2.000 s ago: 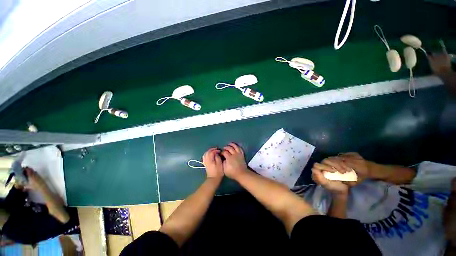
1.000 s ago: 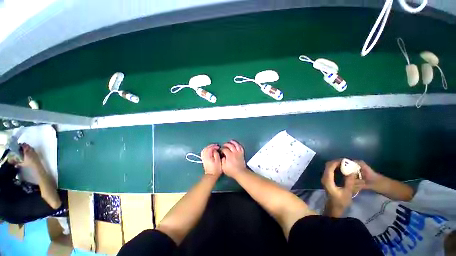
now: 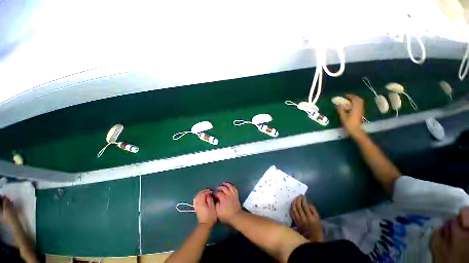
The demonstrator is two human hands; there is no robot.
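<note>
My left hand [image 3: 205, 206] and my right hand [image 3: 227, 201] are pressed together low at the centre, fingers curled around a piece that is almost wholly hidden. A thin white cord loop [image 3: 184, 207] sticks out to the left of my left hand and lies over the dark green bench. A little dark shows between my fingers; I cannot tell what the held piece looks like.
A white sheet [image 3: 275, 195] with small dark marks lies right of my hands, a neighbour's hand [image 3: 307, 215] at its edge. The neighbour's other hand [image 3: 352, 115] holds a cream oval over the green belt. Corded charms [image 3: 208, 132] lie along the belt behind a pale rail [image 3: 247, 150].
The neighbour's hands have parted: one has reached up to the belt with an oval, the other has moved to the sheet. The view has shifted; my hands remain pressed together.
</note>
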